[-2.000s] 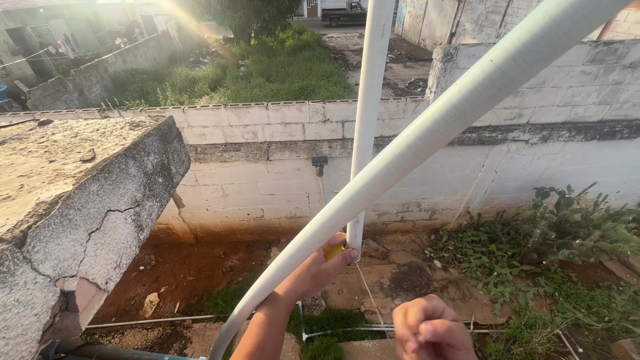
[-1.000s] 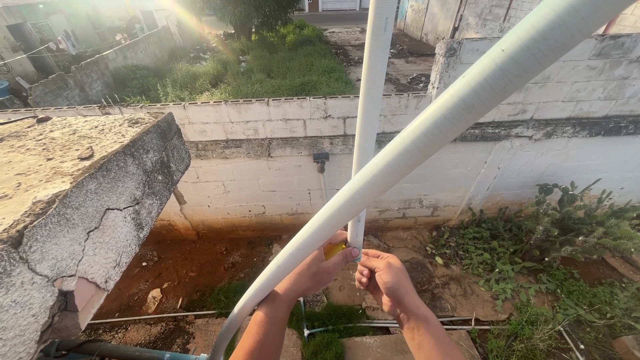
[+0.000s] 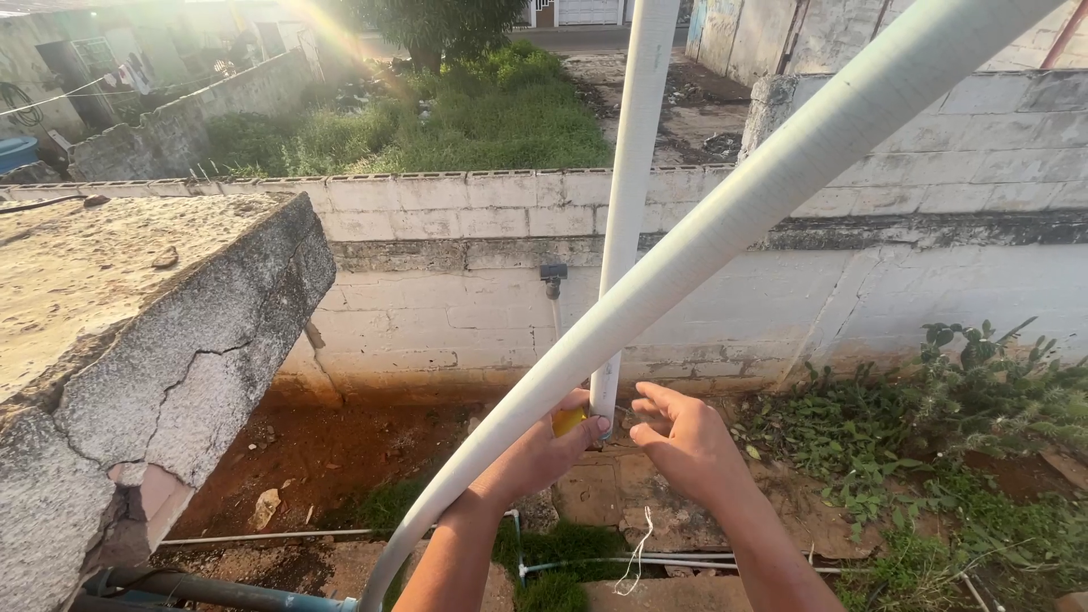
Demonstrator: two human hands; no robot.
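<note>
My left hand (image 3: 544, 446) grips the lower end of an upright white plastic pipe (image 3: 627, 195), thumb across its front. A yellow object (image 3: 568, 420), its kind unclear, is partly hidden between that hand and the pipe. My right hand (image 3: 684, 438) is just right of the pipe's end, fingers apart and slightly curled, with nothing seen in it. A thicker white curved pipe (image 3: 680, 255) crosses in front of the upright one and passes over my left wrist. Below the hands, a thin white string (image 3: 636, 552) hangs in a loose tangle.
A cracked concrete slab (image 3: 195, 365) juts in at left, above dark pipes (image 3: 212, 589). A white block wall (image 3: 450, 314) runs across behind. Thin white pipes (image 3: 680, 558) lie on the ground far below. Cactus and weeds (image 3: 960, 391) grow at right.
My right hand came up from the lower right to the pipe's end, touched there, and is now a little off it with its fingers spread. My left hand has kept its hold.
</note>
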